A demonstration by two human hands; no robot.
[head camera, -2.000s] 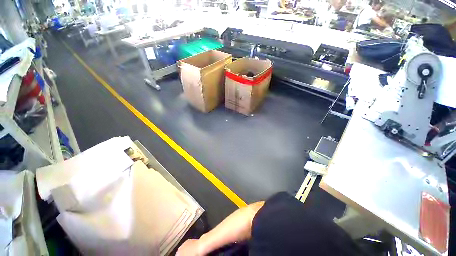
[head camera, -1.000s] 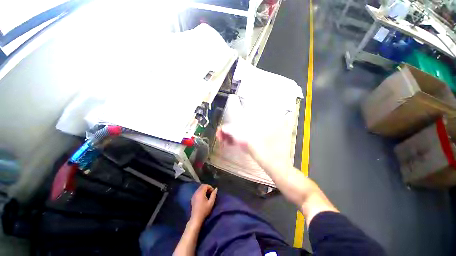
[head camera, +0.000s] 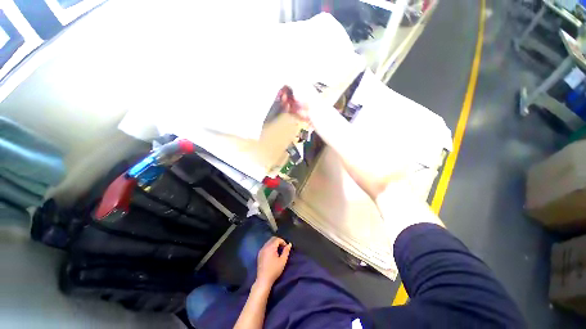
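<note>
An upper stack of off-white panels [head camera: 218, 83] lies on a rack at upper left, strongly overexposed. My right hand [head camera: 294, 106] is at its right edge, over a beige-looking part of the panels. Glare and blur hide whether its fingers grip a panel. My left hand [head camera: 273, 258] is low over my dark blue apron, fingers curled, with no held thing visible. A lower stack of beige-edged panels [head camera: 337, 205] lies to the right of the rack, partly under my right forearm.
Red and grey fittings [head camera: 276, 186] are on the rack corner. A black padded heap [head camera: 141, 247] lies at lower left. A yellow floor line [head camera: 464, 115] runs right of the lower stack. Cardboard cartons [head camera: 559, 186] stand at the right edge.
The view has swung left from the aisle to the stacks. My right hand has moved from above the lower stack to the upper stack's edge. My left hand stays low.
</note>
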